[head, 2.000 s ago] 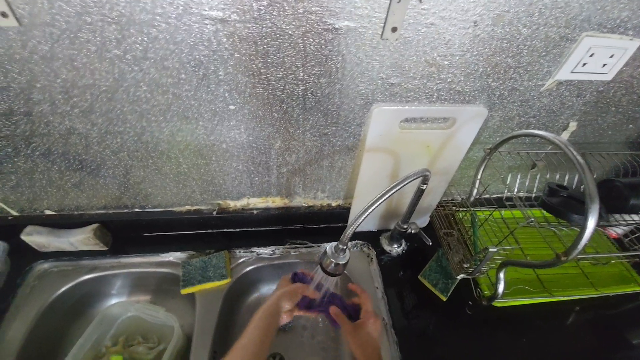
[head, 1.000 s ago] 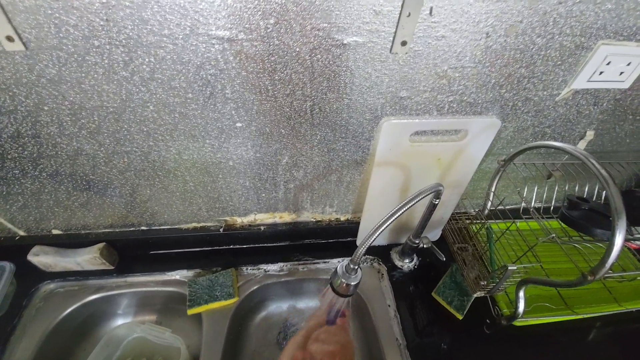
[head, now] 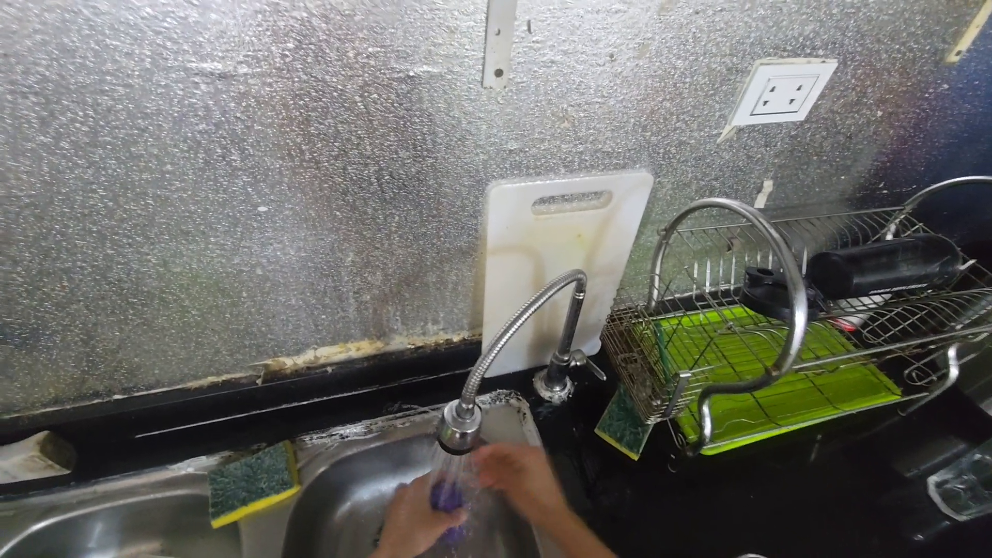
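Note:
Water runs from the flexible metal faucet over both hands above the right sink basin. My left hand grips a purple item under the stream; blur and water hide what it is. My right hand is beside the stream, just right of the purple item, its fingers curled and blurred. Whether it holds anything does not show. A green and yellow scouring sponge lies on the divider between the basins.
A white cutting board leans on the wall behind the faucet. To the right, a wire dish rack holds a black bottle above a green tray. Another sponge is beside the rack. A glass item stands at the far right.
Two seconds ago both hands held the purple item under the water; now the right hand is beside it. The view has shifted to the right.

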